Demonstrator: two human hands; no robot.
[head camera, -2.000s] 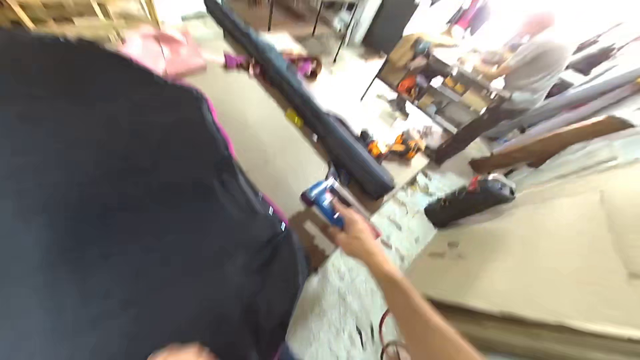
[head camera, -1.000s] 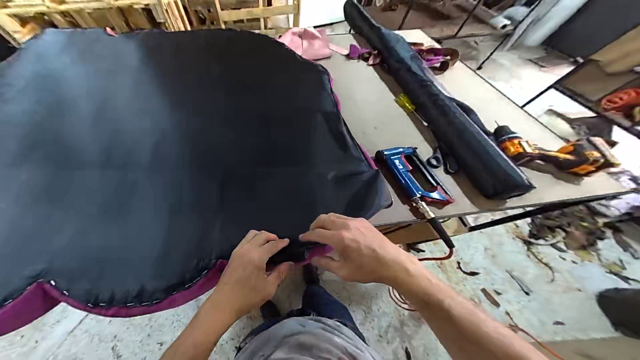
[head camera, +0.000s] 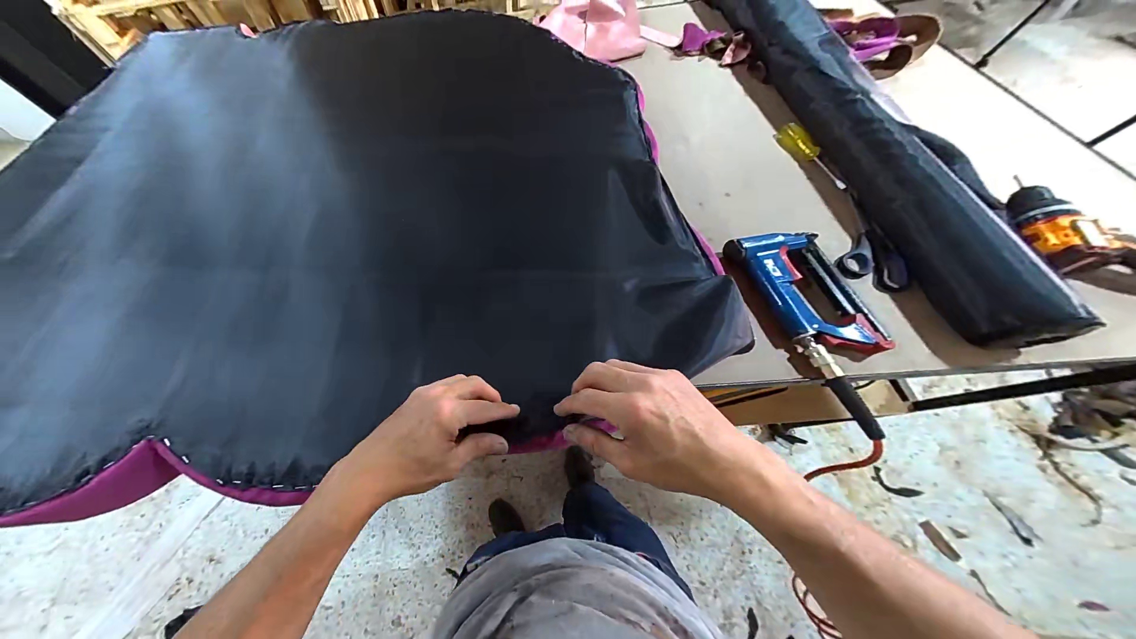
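A large panel covered in black fabric (head camera: 426, 204) lies in front of me, with magenta upholstery fabric (head camera: 98, 488) along its edge and staples in the seam at the lower left. My left hand (head camera: 435, 435) pinches the black fabric at the near edge between thumb and fingers. Just to its right, my right hand (head camera: 635, 422) grips the same edge, where a magenta strip shows below. A blue pneumatic staple gun (head camera: 785, 284) lies on the table right of the panel, its hose hanging over the front edge.
On the table (head camera: 710, 177) lie a long roll of black fabric (head camera: 896, 177), a yellow-handled screwdriver (head camera: 799, 142), scissors (head camera: 870, 262) and an orange-black cordless drill (head camera: 1061, 226). Pink fabric (head camera: 595, 27) sits at the back. Scraps and a red hose (head camera: 852, 466) are below.
The staple gun, in my right hand two seconds ago, now lies on the table. Both hands have come to the panel's near edge and hold the fabric there. The view has swung left.
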